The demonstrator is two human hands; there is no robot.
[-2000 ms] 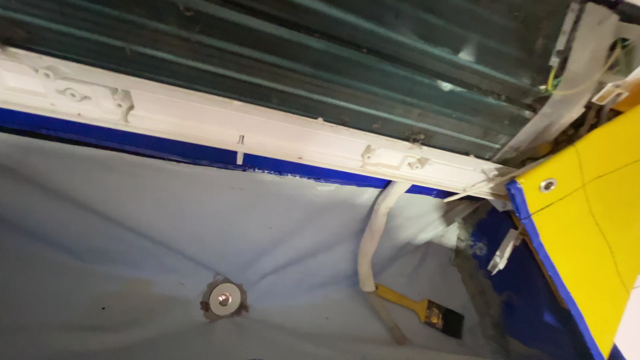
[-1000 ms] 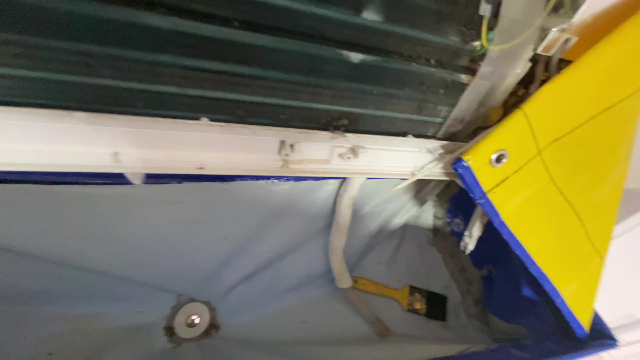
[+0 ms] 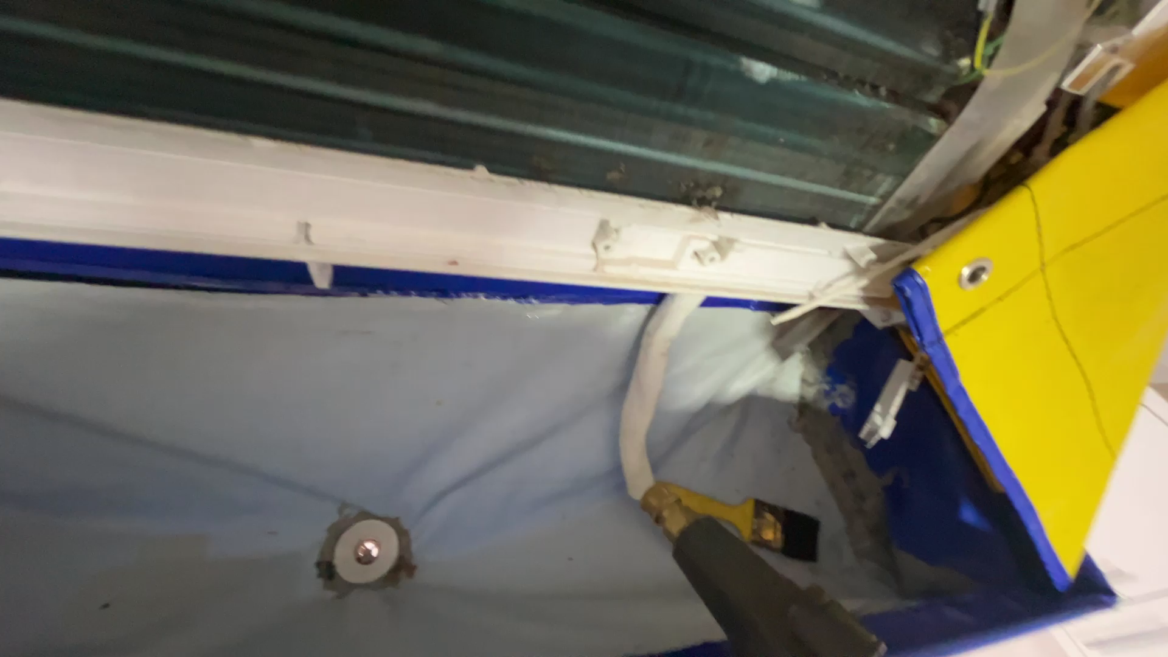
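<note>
Neither my left hand nor my right hand is in view. A dark spray gun or lance with a brass nozzle point(image 3: 765, 584) reaches in from the bottom edge; what holds it is hidden below the frame. Its brass tip overlaps the yellow handle of a paintbrush point(image 3: 730, 516) with black bristles; whether they touch, I cannot tell. The brush lies on a pale grey sheet point(image 3: 511, 392) beside the end of a white wrapped hose point(image 3: 646, 392). Above runs a white plastic frame point(image 3: 456, 228) under dark, wet-looking ribbed fins point(image 3: 438, 91).
A round drain fitting point(image 3: 367, 550) sits in the sheet at lower left. A yellow flap point(image 3: 1049, 301) with blue edging and a metal eyelet covers the right side. Wires point(image 3: 981, 46) show at the upper right. A small white plastic clip point(image 3: 890, 401) hangs beside the flap.
The dark tool with the brass nozzle has come into view from the bottom edge. The paintbrush and hose stay in the same place on the sheet.
</note>
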